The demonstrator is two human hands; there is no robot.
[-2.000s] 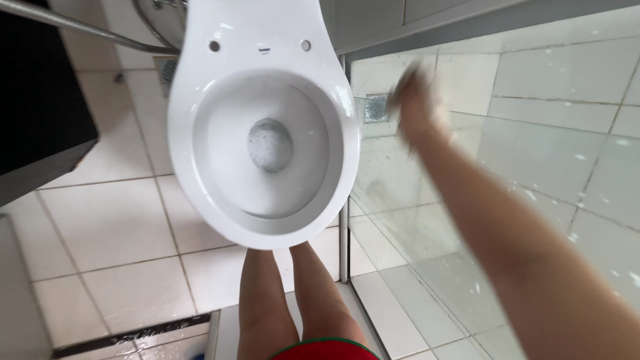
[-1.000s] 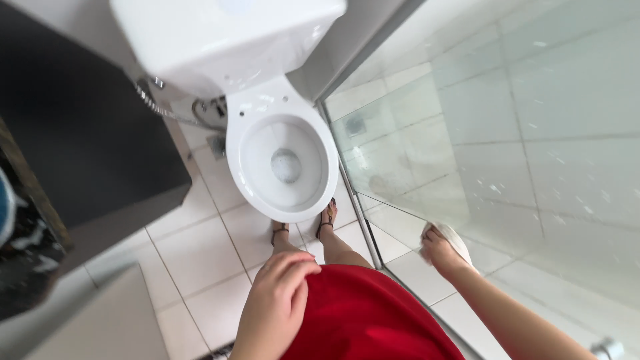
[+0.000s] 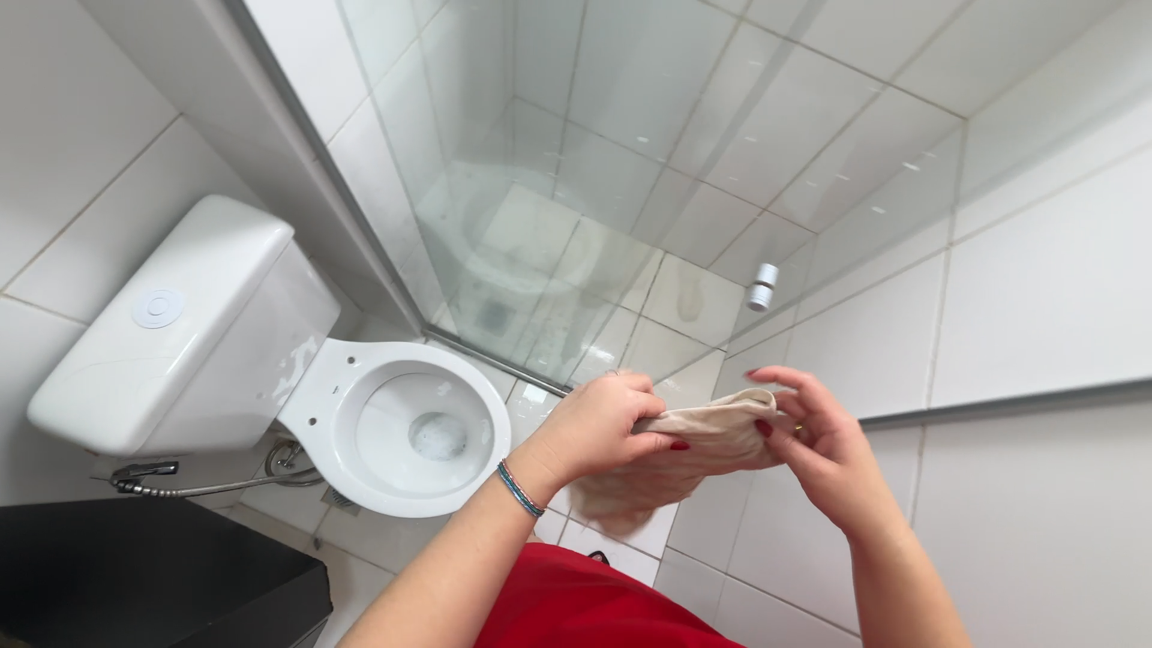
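Observation:
A damp-looking beige cloth (image 3: 711,432) hangs stretched between my two hands, its lower part drooping and blurred. My left hand (image 3: 612,418) grips its left end, thumb along the top edge; a beaded bracelet circles that wrist. At the other end, my right hand (image 3: 810,441) pinches the gathered fabric between thumb and fingers. Left of my hands stands a white toilet bowl (image 3: 486,405) without a seat, with some bubbly water inside. Its white cistern (image 3: 180,351) has a round flush button on top.
A glass shower panel (image 3: 576,180) rises beyond my hands, with a white knob (image 3: 763,286) on the glass. A metal bidet hose (image 3: 207,490) runs beside the toilet. The dark cabinet (image 3: 162,567) fills the lower left. White tiles cover floor and walls.
My hands have come together with the cloth between them; one second ago my left hand was apart from it and my right held it low by the glass. The view has swung right.

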